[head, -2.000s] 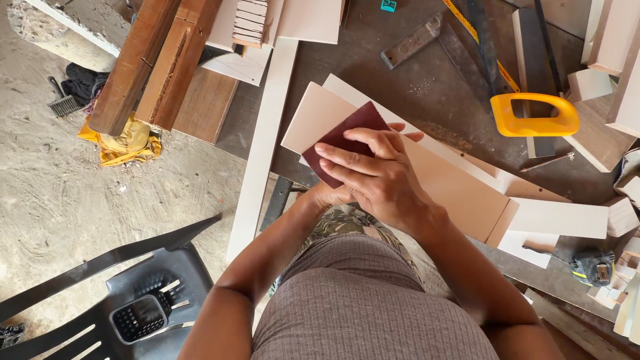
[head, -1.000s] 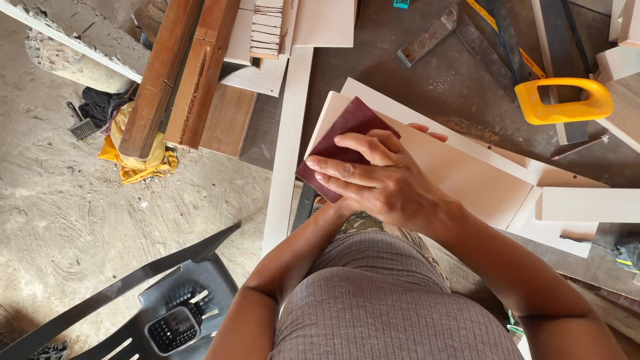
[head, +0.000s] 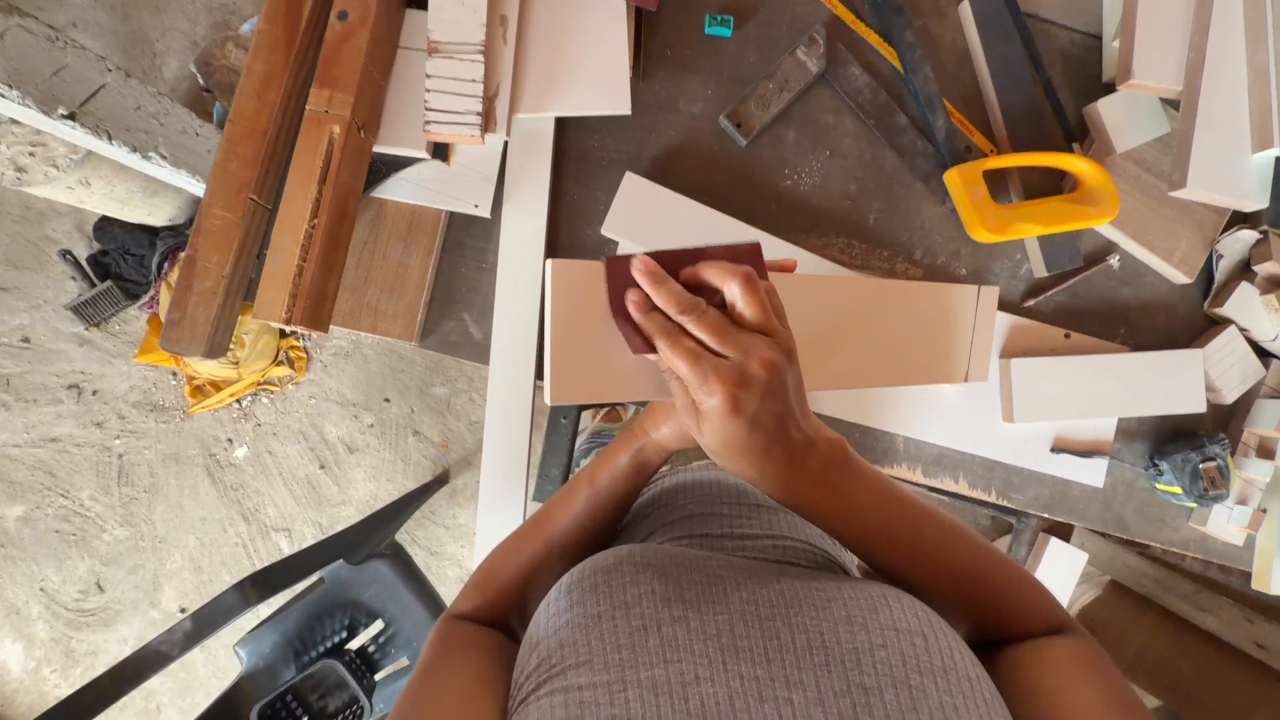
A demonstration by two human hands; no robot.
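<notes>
My right hand (head: 725, 350) presses a dark red sheet of sandpaper (head: 635, 315) flat on the face of a pale board (head: 870, 330), near the board's left end. Underneath, my left hand (head: 672, 422) supports the board; its wrist shows at the lower edge and a fingertip shows past the upper edge, while most of it is hidden. Beneath the held board, another pale board (head: 690, 215) lies aslant on the dark worktable (head: 660, 150). To the right, a short white block (head: 1105, 385) rests close to the held board's end.
A yellow-handled handsaw (head: 1030, 197), a try square (head: 775, 85), a pencil (head: 1070, 280) and a tape measure (head: 1190, 468) lie on the table. Offcuts (head: 1230, 365) crowd the right side. Brown wooden beams (head: 245, 180) jut out at the left, above the floor. A black plastic chair (head: 340, 610) stands lower left.
The held board, seen tilted and partly edge-on a second ago, now shows its broad face and lies nearly level across the view. My right hand stays on the sandpaper.
</notes>
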